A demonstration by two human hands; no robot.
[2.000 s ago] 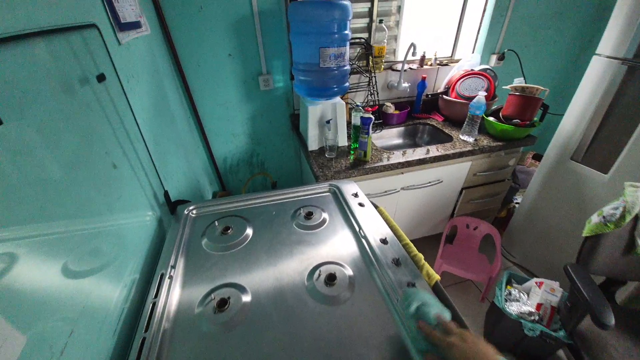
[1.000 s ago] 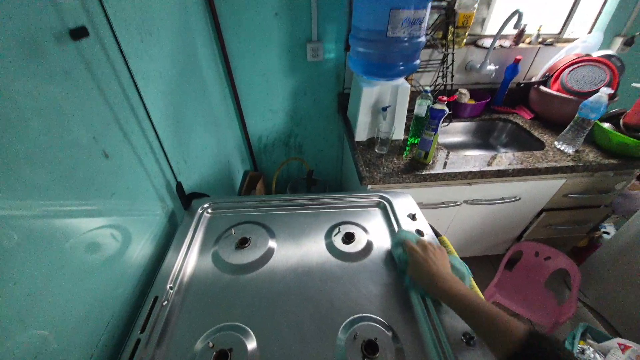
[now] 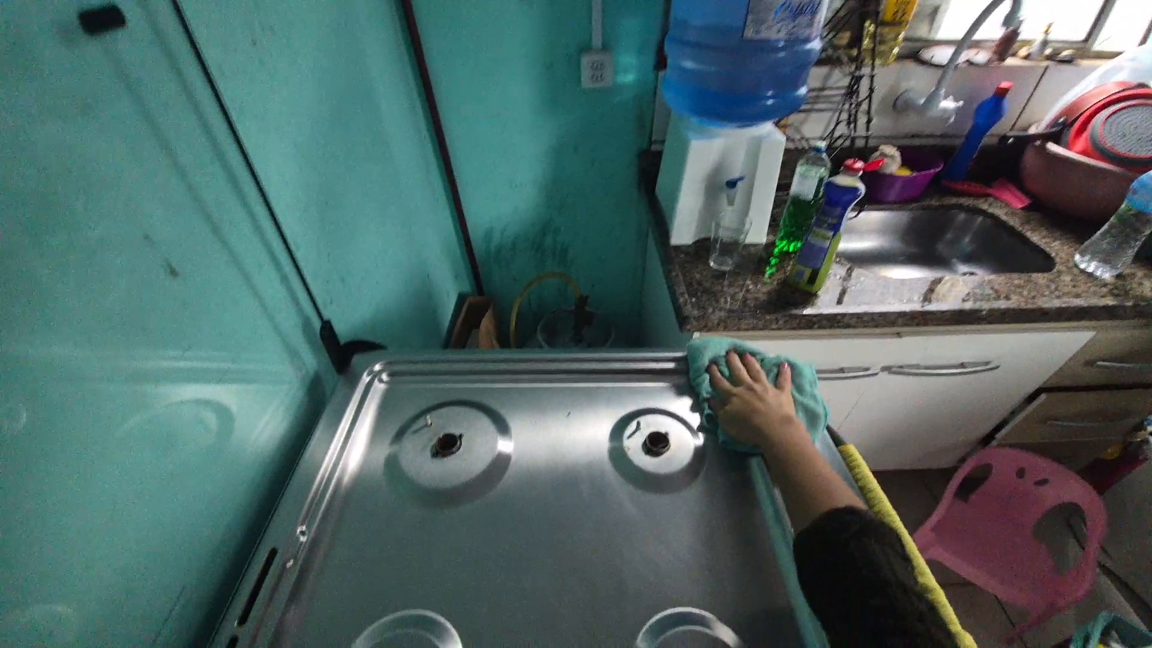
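My right hand (image 3: 754,403) lies spread on a teal cloth (image 3: 807,396), pressing it against the far right corner of a stainless steel stovetop (image 3: 558,531). Part of the cloth hangs past the stovetop's right edge. The grates and burner caps are off, and bare burner openings show, among them the far left burner (image 3: 447,445) and the far right burner (image 3: 657,443), which is nearest to my hand. A yellow cloth (image 3: 891,540) runs along the stove's right side, partly behind my dark sleeve. My left hand is out of view.
Behind on the right, a granite counter (image 3: 720,301) holds a water dispenser (image 3: 720,180), a glass, bottles and a steel sink (image 3: 945,241). A pink plastic chair (image 3: 1017,531) stands to the right. At the left is a teal wall or panel (image 3: 162,360); a hose and cylinder (image 3: 576,328) sit behind the stove.
My right hand has moved with the teal cloth from the stovetop's near right side to its far right corner. The view has shifted closer to the stove's far end.
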